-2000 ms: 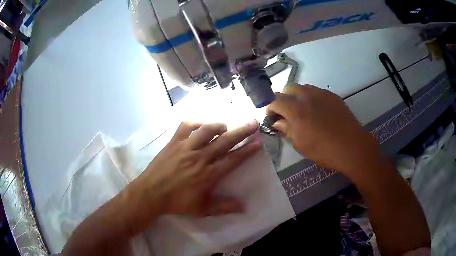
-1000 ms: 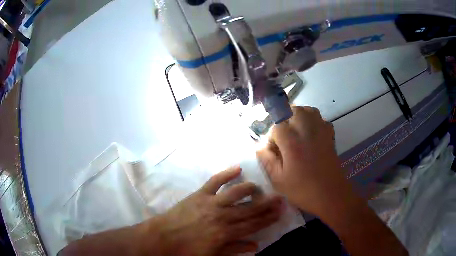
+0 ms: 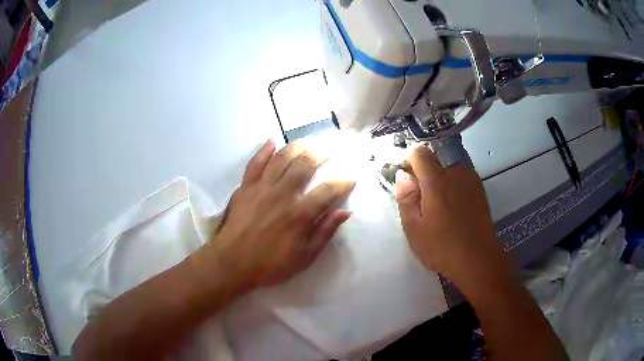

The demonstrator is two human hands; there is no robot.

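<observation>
A thin white fabric piece (image 3: 353, 282) lies on the white machine table and runs up to the needle area, where lamp glare hides its edge. My left hand (image 3: 282, 211) lies on the fabric with fingers apart, its fingertips left of the needle area. My right hand (image 3: 445, 211) is just right of the needle, thumb and forefinger closed at a small metal guide (image 3: 390, 173) beside the fabric edge. Glare hides whether the fingers also pinch fabric. The sewing machine head (image 3: 381, 63), white with a blue stripe, stands above.
Black thread snips (image 3: 563, 151) lie on the table at the right. A grey ruler strip (image 3: 544, 222) runs along the front edge. Crumpled white cloth (image 3: 597, 289) is heaped below that edge at the right. Brown covering (image 3: 15, 211) is at the left end.
The machine head appears further right in the view. My left hand has moved up the fabric toward the needle area, fingers more spread. My right hand stays by the needle and guide.
</observation>
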